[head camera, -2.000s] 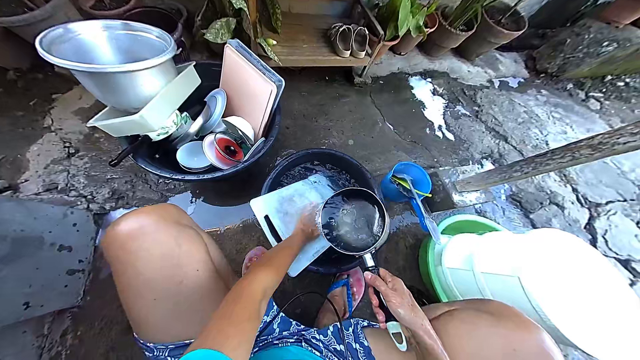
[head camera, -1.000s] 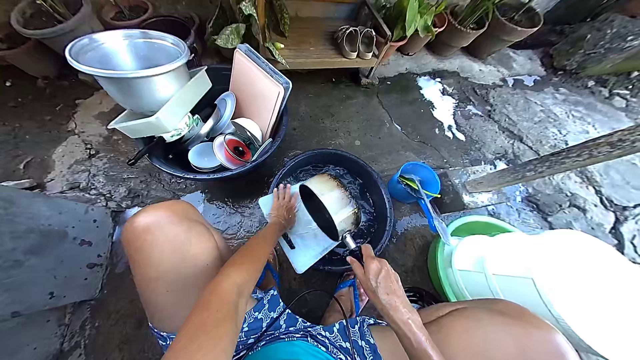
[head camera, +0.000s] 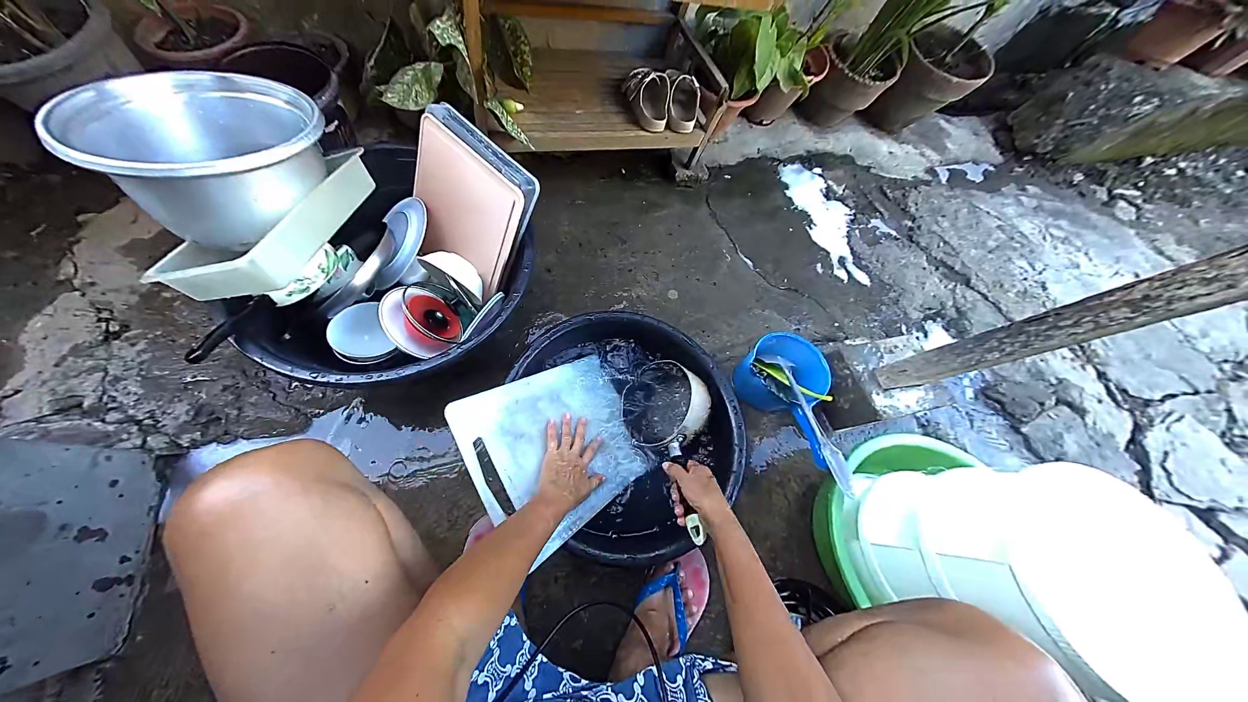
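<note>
My left hand [head camera: 568, 468] lies flat, fingers spread, on a wet white plastic cutting board [head camera: 517, 429] with a dark handle slot. The board leans on the rim of a black basin [head camera: 736, 429] and slopes into its water. My right hand [head camera: 694, 492] grips the black-and-white handle of a saucepan [head camera: 697, 409]. The pan is low in the basin, beside the board's right edge, with its round opening facing up and to the left; the surface within looks dark and wet.
Upper left, a second black basin [head camera: 390, 370] holds bowls, lids, trays and an aluminum pot [head camera: 214, 195]. A blue dipper [head camera: 785, 346] with utensils stands right of the near basin, by a green tub [head camera: 834, 526]. A wooden pole [head camera: 1063, 327] slants in at right. Potted plants and a wooden bench [head camera: 585, 97] stand behind.
The saucepan, raised above the basin two seconds ago and tipped with its pale underside showing one second ago, is now lower in the basin. My left hand has moved from the pan onto the board.
</note>
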